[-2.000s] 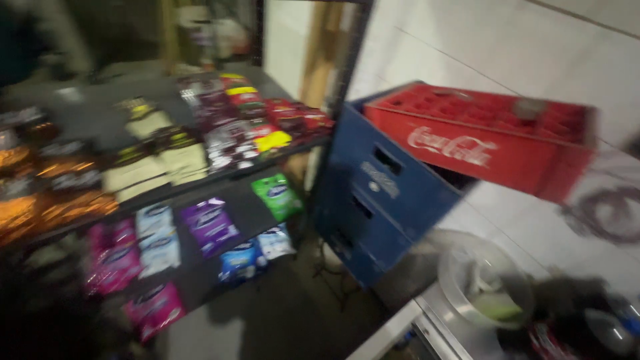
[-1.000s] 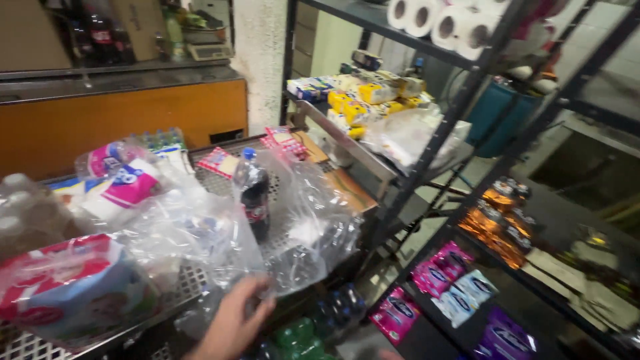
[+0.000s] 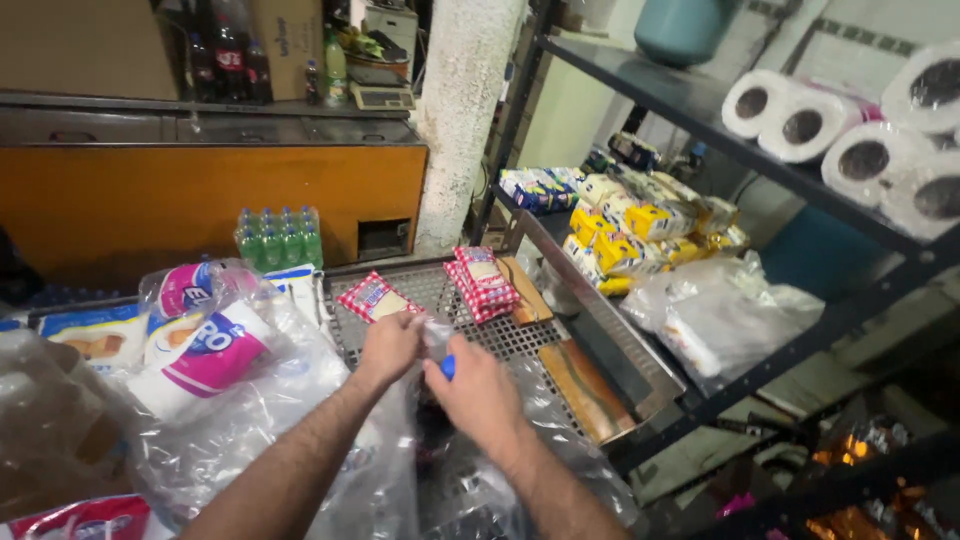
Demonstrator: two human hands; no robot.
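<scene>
Both hands meet over a perforated metal rack (image 3: 517, 352). My left hand (image 3: 391, 346) pinches a piece of clear plastic bag (image 3: 435, 334) with its fingers. Close beside it, my right hand (image 3: 476, 386) is curled at the blue cap (image 3: 448, 367) of a dark soda bottle, whose body is mostly hidden below the hands; whether the fingers grip the cap or the plastic cannot be told. More clear plastic (image 3: 360, 457) spreads beneath both forearms. Just beyond the hands lie red-checked packets, one (image 3: 379, 298) at the left and a small stack (image 3: 481, 285) at the right.
Wrapped paper rolls (image 3: 214, 349) and packaged goods crowd the left. Green bottles in a pack (image 3: 277, 238) stand behind the rack. A dark metal shelf (image 3: 735, 150) with toilet paper (image 3: 799, 124) rises at the right, above yellow packages (image 3: 619, 244). Two wooden boards (image 3: 585, 386) lie at the rack's right side.
The view has swung from the crates and shelf packets to the rack. My left hand, low in the frame a second ago, is now up at the plastic, with my right hand beside it at the bottle's cap.
</scene>
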